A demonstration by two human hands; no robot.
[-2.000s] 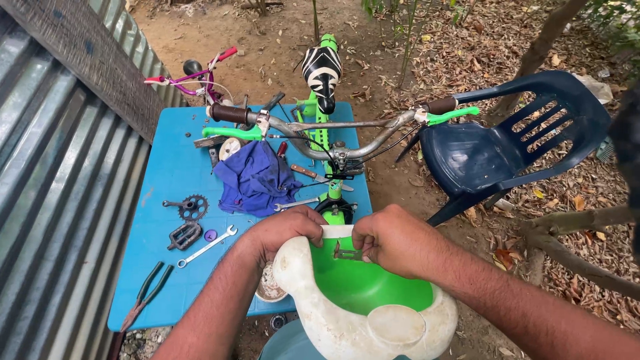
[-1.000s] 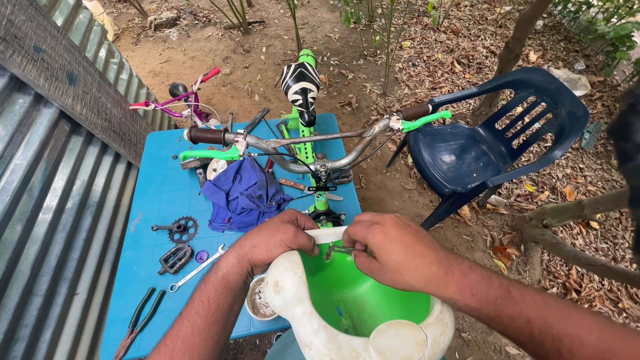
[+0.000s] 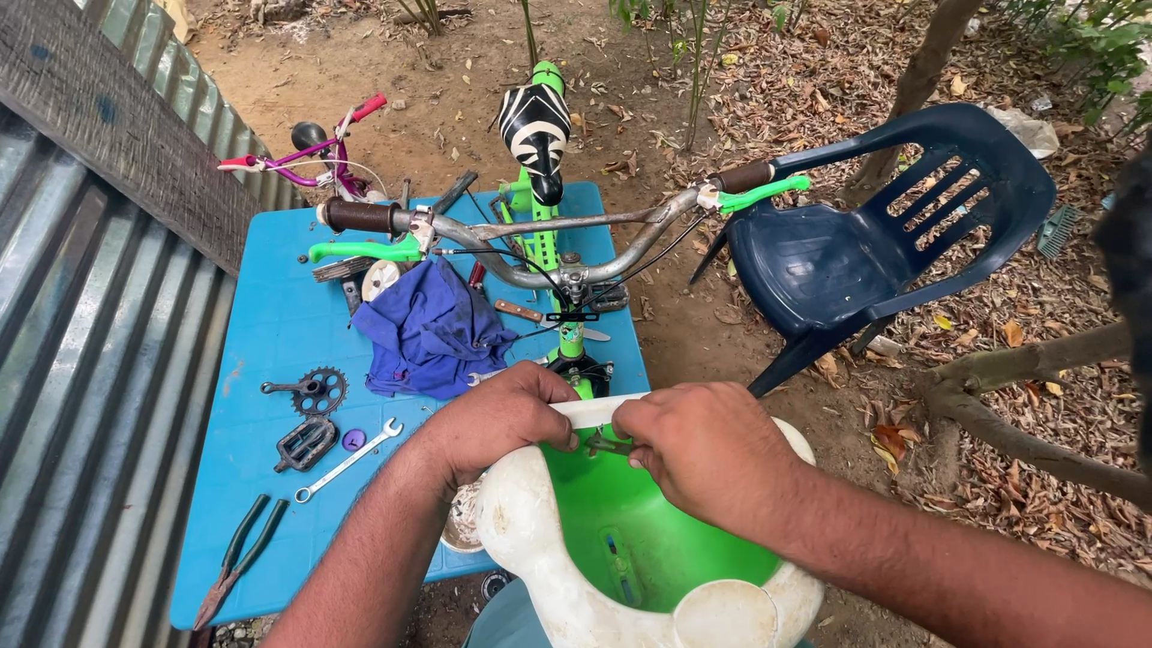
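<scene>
A white plastic shell with a green inner bowl (image 3: 666, 540) is nearest to me, over my lap. My left hand (image 3: 508, 418) grips the left part of its upper white rim. My right hand (image 3: 711, 450) is at the rim's right part, its thumb and fingers closed on a small metal piece (image 3: 610, 445) just inside the bowl; its exact kind is unclear. Behind the rim stands a green bicycle frame (image 3: 571, 337) with metal handlebars (image 3: 504, 252) and a zebra-patterned saddle (image 3: 537, 130). To the left of my hands lie a blue cloth (image 3: 427, 333) and a combination wrench (image 3: 351, 461).
The blue table (image 3: 270, 360) holds pliers (image 3: 236, 558), a crank with chainring (image 3: 317, 392), a pedal (image 3: 308, 443) and a wooden-handled knife (image 3: 519, 310). A dark blue plastic chair (image 3: 828, 261) stands right, near a branch (image 3: 1017, 369). Corrugated metal sheeting (image 3: 72, 378) runs along the left.
Both hands have stayed at the bowl's rim, with the small metal piece still by the right fingers. The view has shifted slightly.
</scene>
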